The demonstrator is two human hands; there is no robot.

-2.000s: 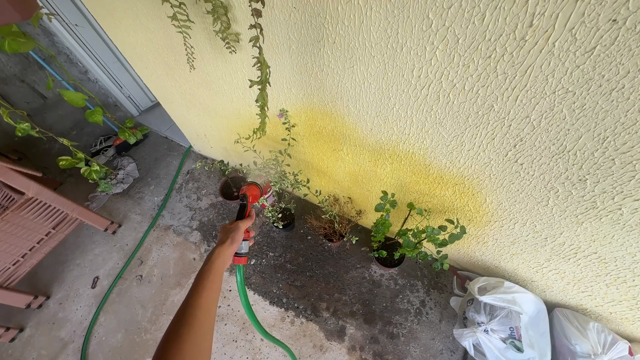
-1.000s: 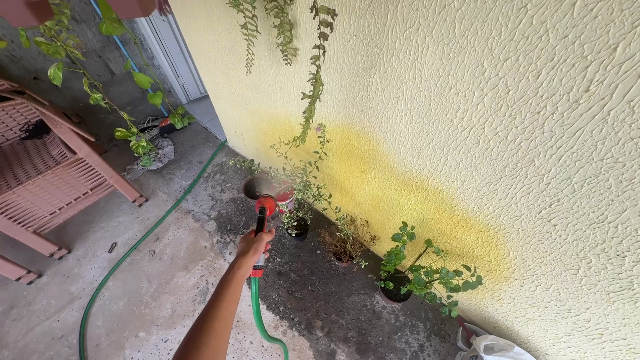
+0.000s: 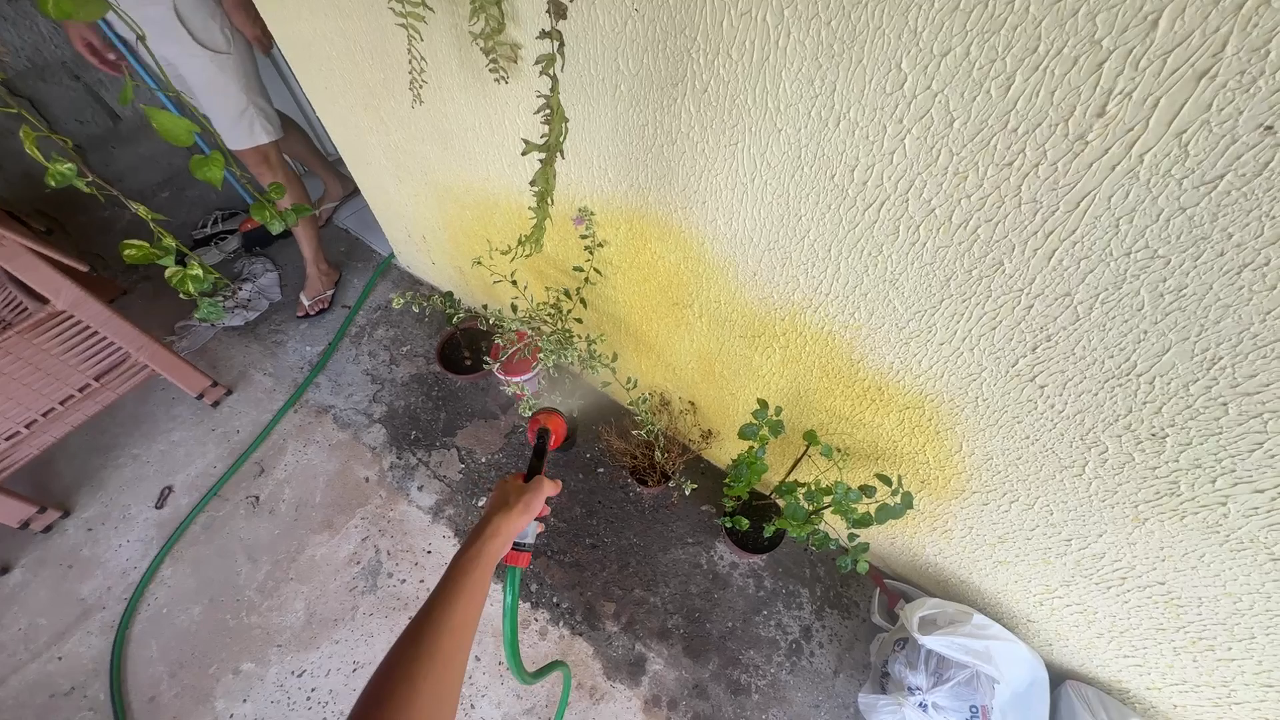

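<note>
My left hand (image 3: 520, 508) is closed around the grip of a red and black hose spray nozzle (image 3: 547, 432), its head pointing away from me toward the potted plants. A green garden hose (image 3: 513, 625) hangs from the nozzle's base. A faint spray shows near the head. Beyond it are a dark soil-filled pot (image 3: 465, 350), a red and white container (image 3: 516, 358) and a variegated leafy plant (image 3: 560, 320). To the right are a dry brown plant (image 3: 650, 450) and a potted green leafy plant (image 3: 755, 520). My right hand is out of view.
A textured yellow wall (image 3: 900, 200) runs along the right. White plastic bags (image 3: 960, 665) lie at its foot. At left are pink woven furniture (image 3: 80, 350), hanging vines (image 3: 208, 168) and more hose (image 3: 240, 460). Another person (image 3: 290, 190) stands by the doorway in flip-flops.
A person has come into view by the doorway at the upper left. Relative to the plants, the nozzle has moved right, from the dark pot toward the dry plant.
</note>
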